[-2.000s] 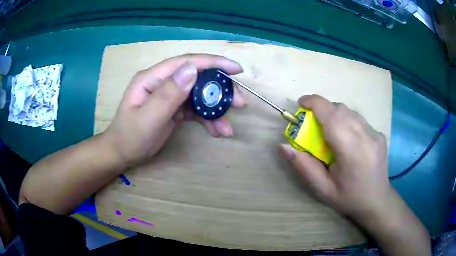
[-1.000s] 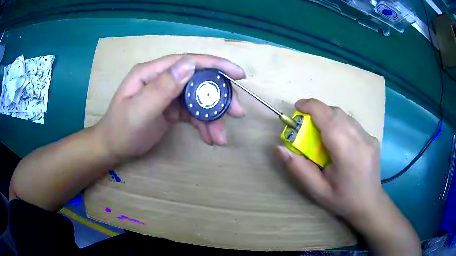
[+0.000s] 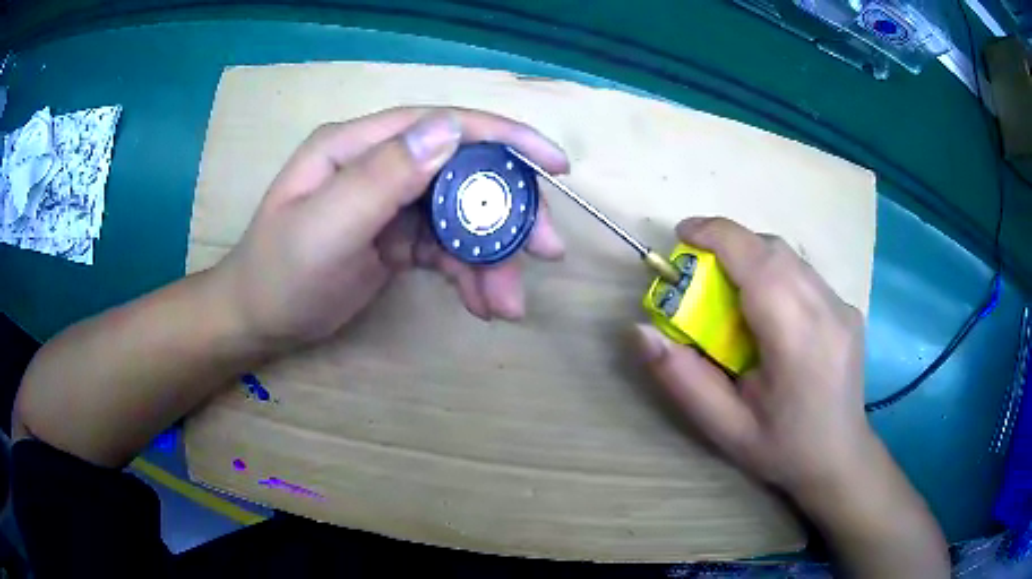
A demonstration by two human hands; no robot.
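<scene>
My left hand (image 3: 340, 221) holds a round black wheel (image 3: 484, 232) by its edge, with the thumb at its upper left and fingers behind it. The wheel's face is towards me, with a pale centre and a ring of small white dots. My right hand (image 3: 781, 351) is closed around a yellow hand tool (image 3: 707, 317). A thin silver shaft (image 3: 588, 208) runs from the tool's brass collar (image 3: 662, 265) up left to the wheel's upper right edge. Whether the tip touches the wheel cannot be told. Both hands are above a tan cardboard mat (image 3: 509, 452).
Crumpled white paper with dark specks (image 3: 62, 187) lies left of the mat on the green bench (image 3: 158, 107). A dark cable (image 3: 937, 360) lies at the right. Clear plastic trays (image 3: 877, 28) are at the upper right, with a brown box (image 3: 1007, 85) at the edge.
The wheel has turned to show its face more squarely than two seconds ago, and its pale centre looks brighter. The shaft tip stays at its upper right edge. The view has shifted slightly.
</scene>
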